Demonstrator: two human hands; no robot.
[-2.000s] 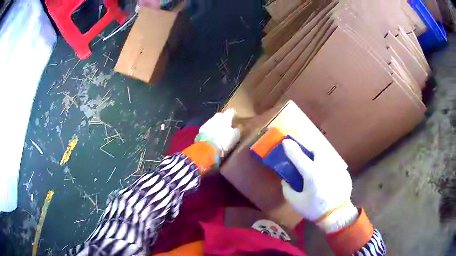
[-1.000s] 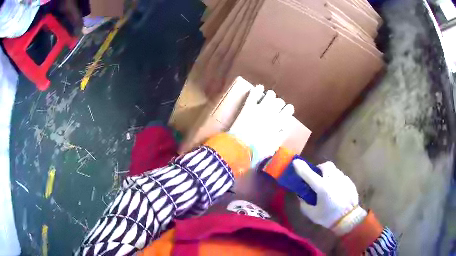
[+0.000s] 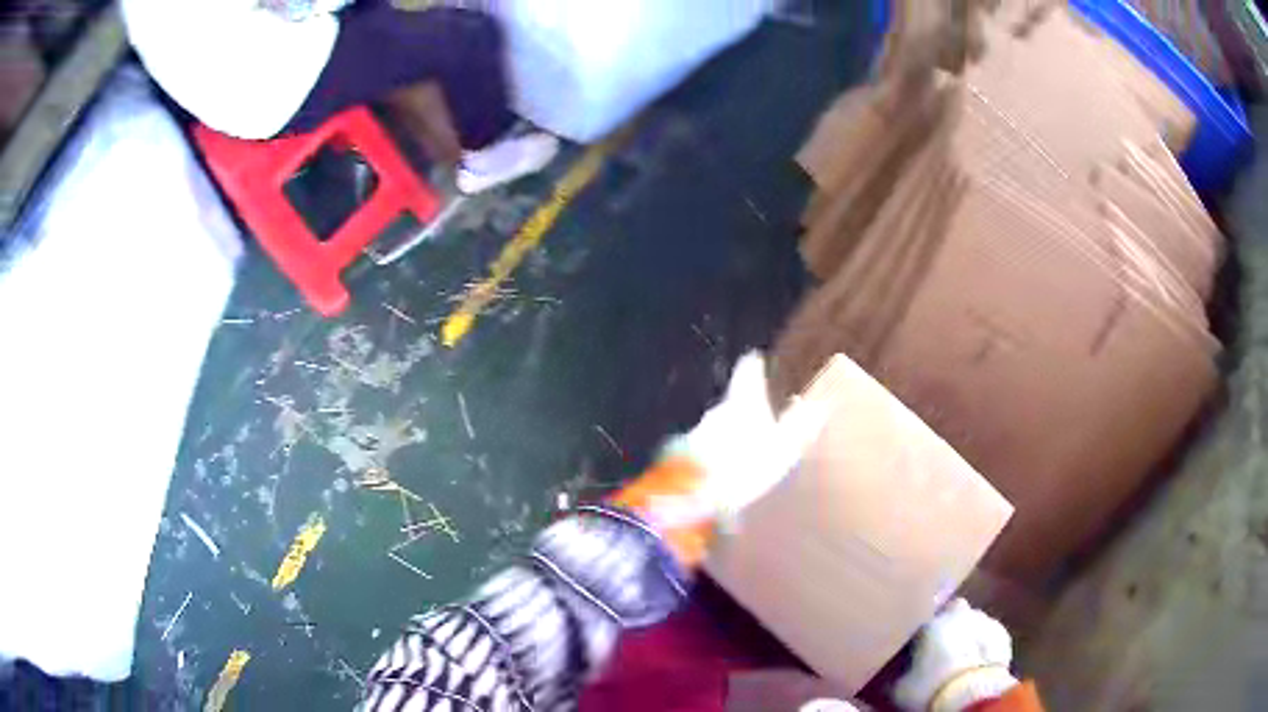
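A brown carton (image 3: 862, 529) lies over my maroon-aproned lap, a broad plain face turned up. My left hand (image 3: 737, 438), in a white glove and blurred, holds the carton at its upper left edge, thumb apart from the fingers. My right hand (image 3: 960, 654), also white-gloved, is at the carton's lower right edge, its fingers partly hidden by the carton. I cannot tell what it holds. The tape gun does not show.
Flat carton blanks (image 3: 1029, 320) lean in a stack beyond the carton, with a blue crate (image 3: 1217, 132) behind. A red stool (image 3: 327, 209) stands at upper left by a person's leg and shoe (image 3: 508, 162). White wrapped bundles (image 3: 104, 403) lie at left and top. Yellow-lined floor is littered.
The carton's broad face has come up into view. The tape gun, earlier in my right hand, is out of sight. My left hand has moved off the carton's top to its left edge. The view has shifted.
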